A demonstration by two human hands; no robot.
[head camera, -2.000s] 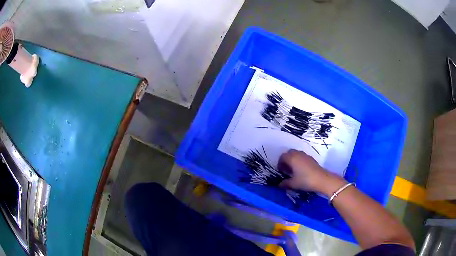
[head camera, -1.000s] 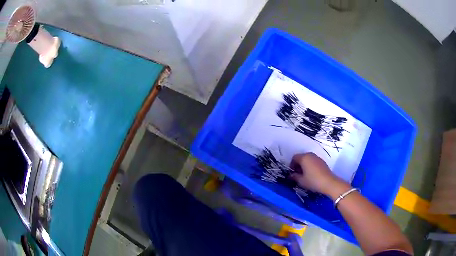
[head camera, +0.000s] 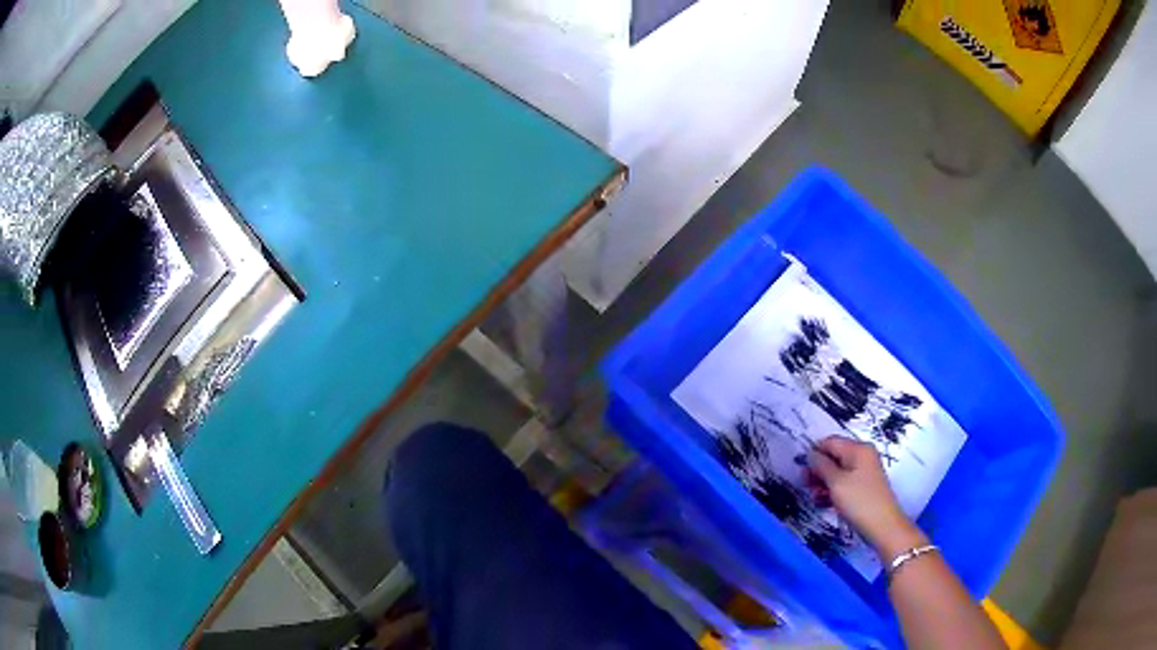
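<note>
My right hand is inside the blue plastic tote, its fingers pinched on a few thin wire leads. Its fingertips are small and partly blurred. Black wire leads lie in a loose pile beside and below the hand. Separate bunches of black leads lie further back on the white paper sheet that lines the tote. My left hand cannot be made out. A small brownish blurred patch shows at the bottom edge, left of my leg.
On the green table at left stand the solder pot under a silver duct, a scraper, a flux cup, a dross tin and a clear cup. The table's brown-edged corner points toward the tote.
The view has swung left, bringing the duct, whole pot and cups into sight. My right hand has moved a little away from the near pile, over the paper, with leads at its fingertips.
</note>
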